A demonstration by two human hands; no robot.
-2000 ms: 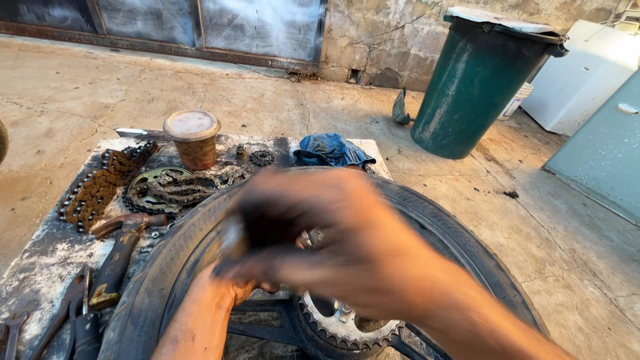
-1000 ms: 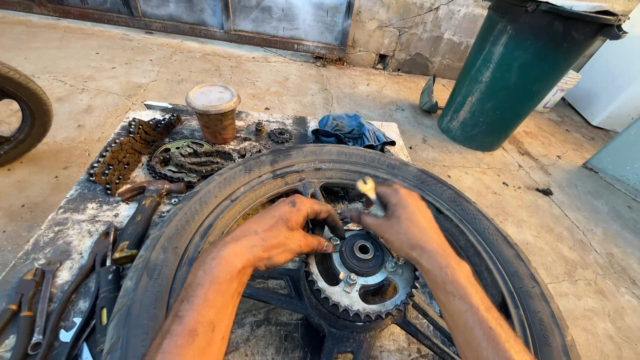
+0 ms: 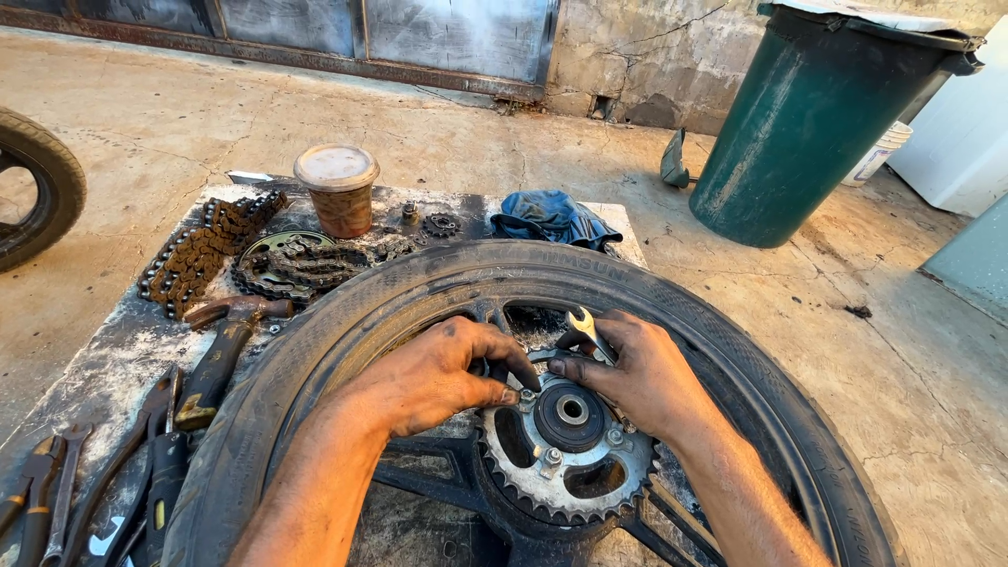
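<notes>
A motorcycle wheel with a black tyre (image 3: pixel 315 378) lies flat on a low board. At its hub sits a steel rear sprocket (image 3: pixel 567 494) held by several bolts. The fingertips of my left hand (image 3: pixel 441 374) are at a nut (image 3: pixel 528 399) on the sprocket's upper left; whether they grip it is unclear. My right hand (image 3: pixel 642 366) holds an open-end wrench (image 3: pixel 584 324), its jaw pointing up and left, above the sprocket's upper edge. The thumb of that hand reaches over the sprocket near the hub bearing (image 3: pixel 572 409).
On the board (image 3: pixel 118 354) lie a rusty chain (image 3: pixel 197 260), another sprocket with chain (image 3: pixel 291 264), a lidded plastic tub (image 3: pixel 339 201), a small sprocket (image 3: pixel 441 225), a blue cloth (image 3: pixel 555 218), a claw hammer (image 3: pixel 224 354) and pliers (image 3: pixel 126 449). A green bin (image 3: pixel 795 118) stands behind; another wheel (image 3: pixel 59 189) is far left.
Two seconds ago my right hand was blurred across the wheel, over my left. Since one second ago, my left fingertips have moved closer to the hub. The wrench remains in my right hand.
</notes>
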